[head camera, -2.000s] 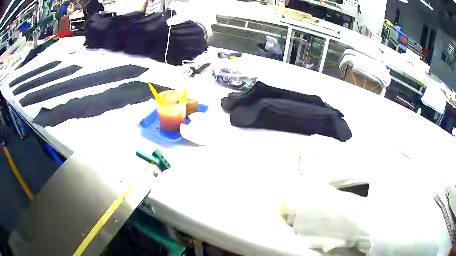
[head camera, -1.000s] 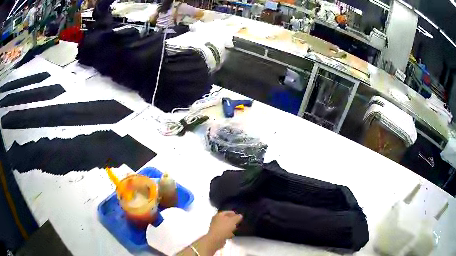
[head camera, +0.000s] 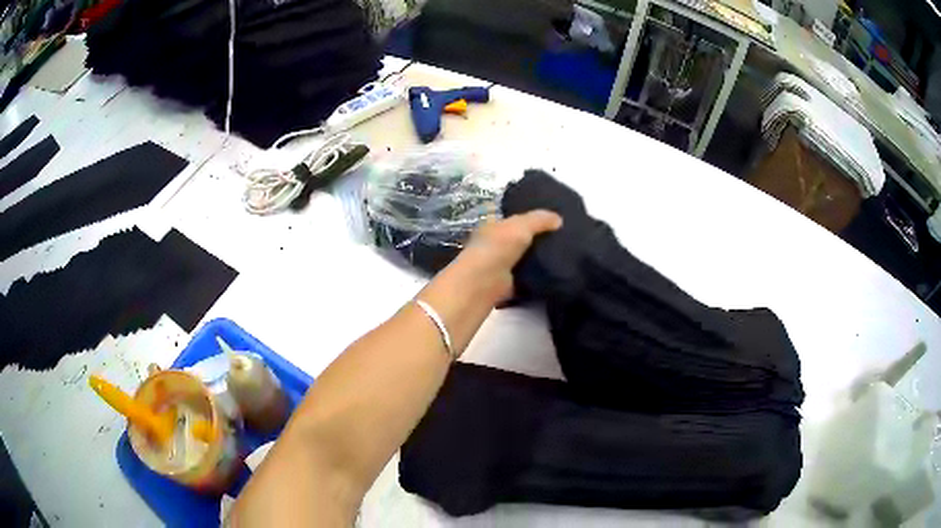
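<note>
My left hand (head camera: 506, 248), bare with a pale bracelet, reaches up from the lower left. It grips the left end of the upper pile of stacked black pieces (head camera: 660, 330); its thumb is hidden. The lower black pile (head camera: 609, 443) lies in front on the white table, and the two piles meet at the right. My right hand is not in view.
A blue tray (head camera: 223, 332) holds an orange-red glue pot (head camera: 186, 438) and a small bottle (head camera: 256, 390) at lower left. Fanned black bands (head camera: 114, 294) lie left. Beyond are a clear bag (head camera: 423, 201), coiled cord, blue glue gun (head camera: 428, 108) and black bundles. A pale object (head camera: 872, 449) stands right.
My left hand has moved up from the near pile to the upper pile and taken hold of its left end. That end has swung away from the lower pile. The view has shifted closer.
</note>
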